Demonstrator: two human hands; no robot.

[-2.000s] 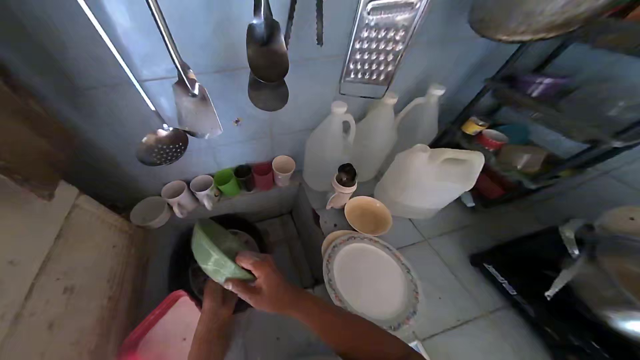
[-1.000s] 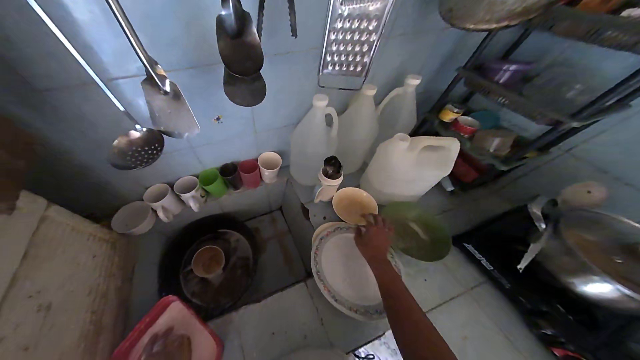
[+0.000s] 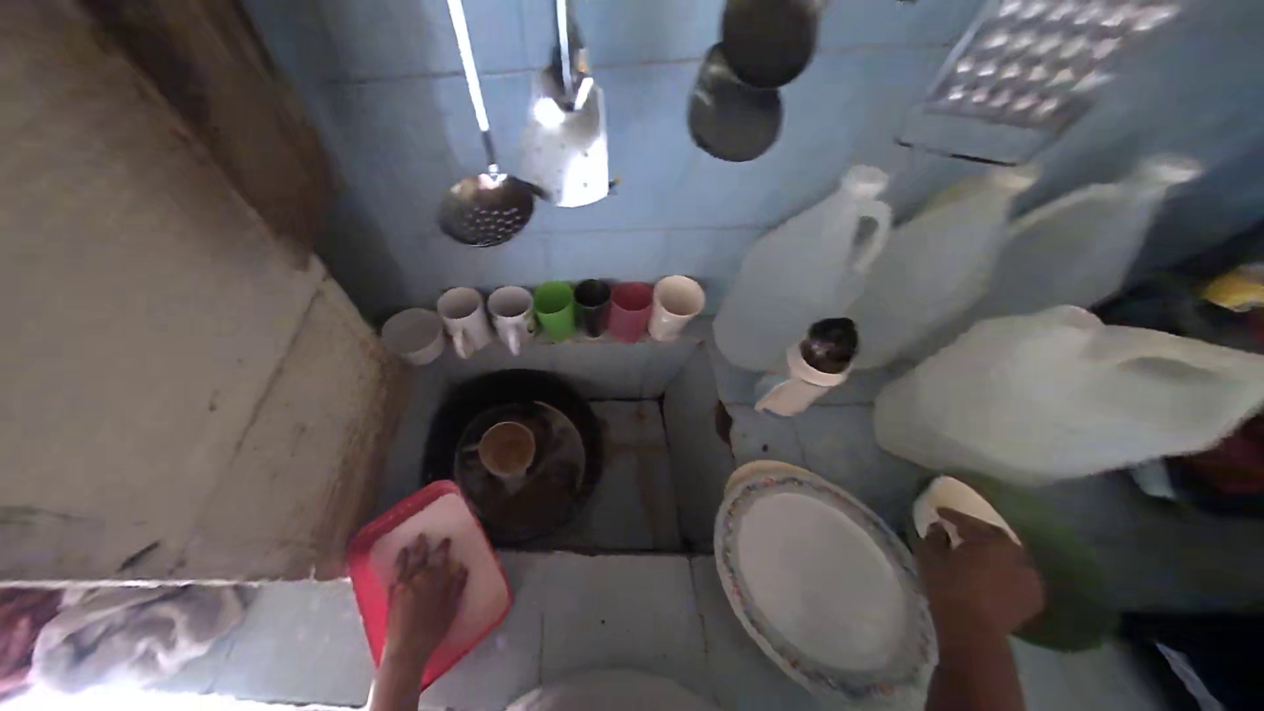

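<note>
My left hand [image 3: 429, 585] rests on the pale inside of a red-rimmed plastic tray [image 3: 484, 592], its fingers slightly apart. My right hand [image 3: 978, 573] grips a cream bowl [image 3: 958, 502] beside a blurred green bowl [image 3: 1071, 583]. A white oval plate with a patterned rim [image 3: 834, 583] lies on the tiled counter just left of that hand, on top of another dish. In the sink, a small brown cup [image 3: 507, 449] stands inside a dark round basin [image 3: 444, 415] with water in it.
Mugs and cups [image 3: 555, 310] line the ledge behind the sink. Several translucent jugs [image 3: 1027, 395] stand at the back right near a holder with a dark scrubber [image 3: 829, 346]. A skimmer [image 3: 486, 210], a turner and a grater [image 3: 1037, 69] hang on the wall.
The green bowl, earlier in my right hand over the basin, is now on the right counter. The cream bowl has moved from behind the plate to its right. My left hand has moved onto the red tray.
</note>
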